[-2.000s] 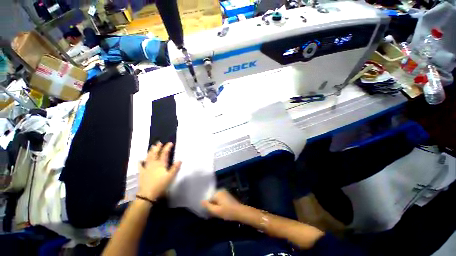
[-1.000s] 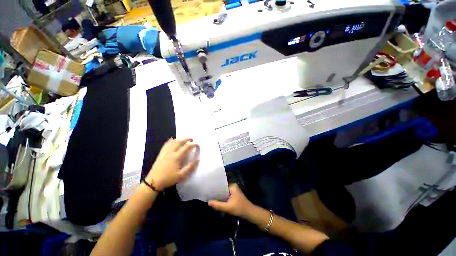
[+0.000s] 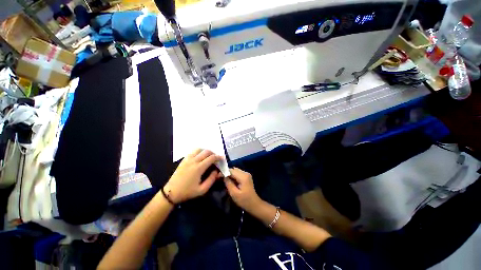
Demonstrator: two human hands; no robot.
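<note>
A light grey-white cut piece [image 3: 196, 124] lies over a black cut panel [image 3: 155, 113], running from beside the presser foot [image 3: 210, 79] to the table's front edge. My left hand [image 3: 194, 176] pinches its near end, which is turned up. My right hand [image 3: 240, 185] grips the right corner of the same end. A thin dark edge shows along the light piece's right side near my hands. The black panel shows to the left of the light piece. My fingertips partly hide the held corner.
The white JACK machine head [image 3: 285, 39] spans the back. A stack of light pieces [image 3: 282, 121] hangs over the front edge at right. Dark snips [image 3: 320, 87] lie under the arm. A black panel stack [image 3: 92, 137] lies left. Bottles [image 3: 459, 79] stand far right; a cardboard box [image 3: 46, 62] is back left.
My left hand has moved from the black panel onto the light piece and to its near corner, close to my right hand. The light piece's near end is now gathered and turned up.
</note>
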